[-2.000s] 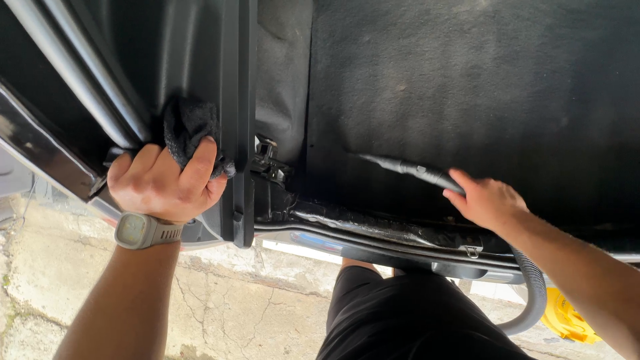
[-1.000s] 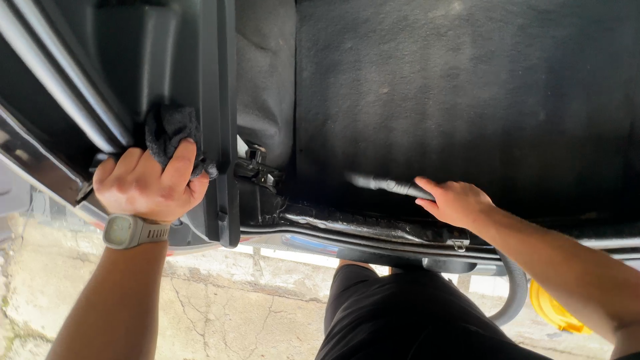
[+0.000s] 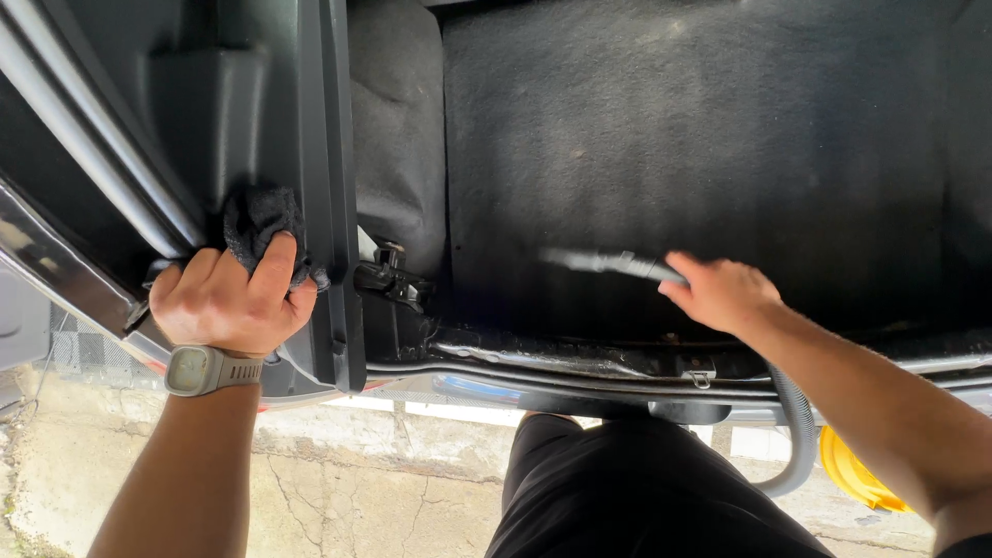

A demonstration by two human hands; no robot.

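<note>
My left hand (image 3: 232,298), with a watch on its wrist, holds a bunched dark cloth (image 3: 263,225) against the black plastic trim (image 3: 329,194) at the left. My right hand (image 3: 721,291) is closed around a grey vacuum nozzle (image 3: 620,263), which points left over the black carpet (image 3: 620,139) of a car's trunk. The nozzle's tip is blurred, so contact with the carpet cannot be told. A ribbed vacuum hose (image 3: 794,434) hangs over the trunk sill below my right forearm.
Metal struts (image 3: 101,132) run down the left side. A black hinge or latch part (image 3: 391,280) sits beside the trim. The trunk sill (image 3: 542,360) with a metal striker loop (image 3: 700,377) crosses in front of me. A yellow object (image 3: 856,473) stands on the cracked concrete ground (image 3: 349,496).
The nozzle in my right hand has shifted a little over the carpet and is blurred now. My left hand stays on the cloth at the same trim.
</note>
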